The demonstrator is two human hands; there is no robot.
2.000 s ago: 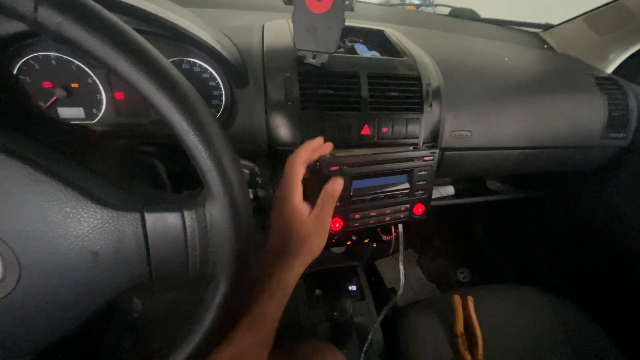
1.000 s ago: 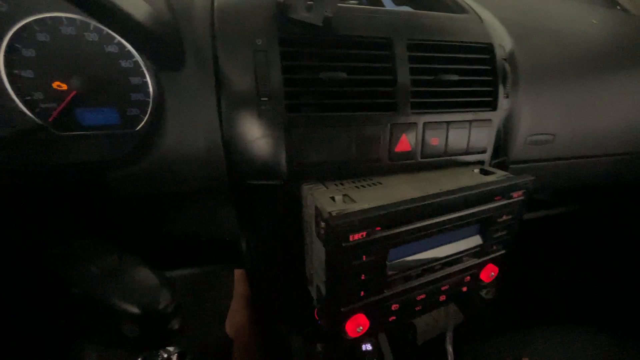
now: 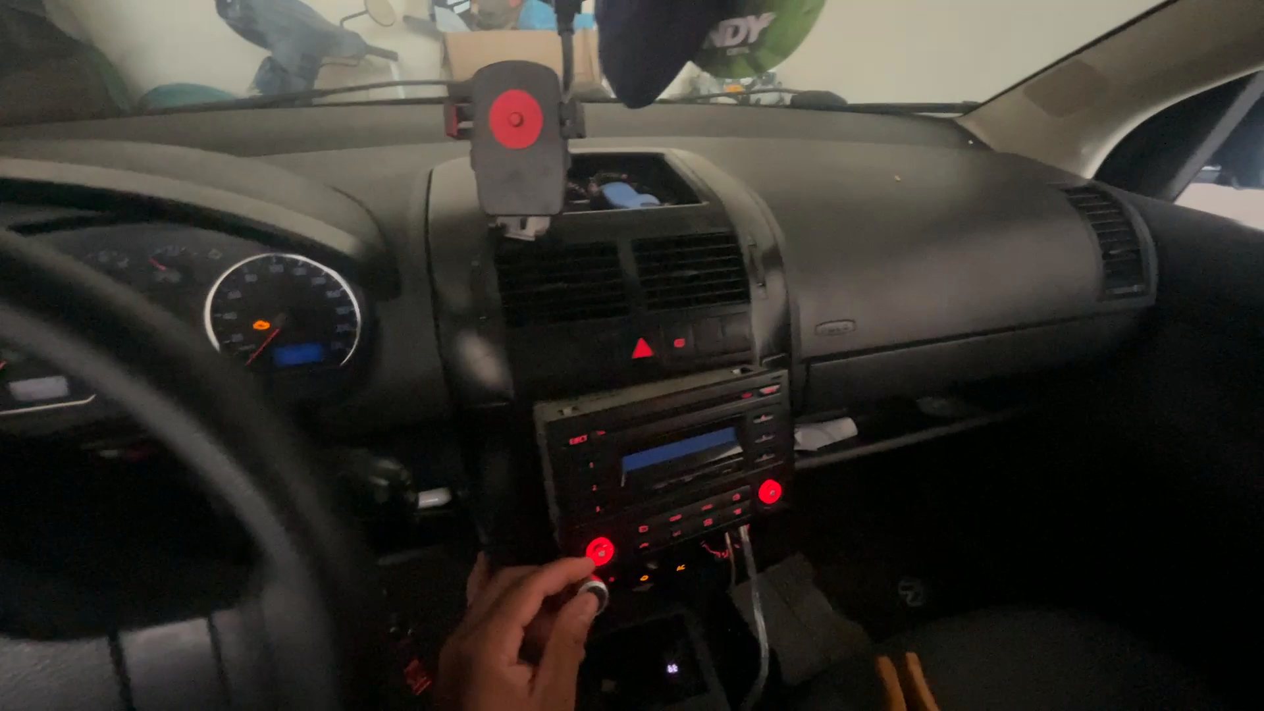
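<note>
A car stereo (image 3: 681, 464) with a blue display sticks out, tilted, from the centre console. Its left red-lit knob (image 3: 599, 552) is just above my left hand (image 3: 518, 632), and its right red-lit knob (image 3: 769, 492) glows at the lower right corner. My left thumb and index finger pinch a small round silver-rimmed knob (image 3: 594, 594) below the stereo; the other fingers are curled and partly hidden. A pale cable (image 3: 755, 612) hangs beneath the stereo. My right hand is out of view.
The steering wheel (image 3: 237, 494) stands at the left. A phone holder (image 3: 516, 138) rises before the upper dashboard tray and air vents (image 3: 691, 270). Orange tool handles (image 3: 904, 681) lie at the lower right. White paper (image 3: 828, 434) rests in the shelf under the glovebox side.
My left hand was beside the stereo's left edge two seconds ago; now its fingers are below the left red-lit knob. The view moved in close, then back out.
</note>
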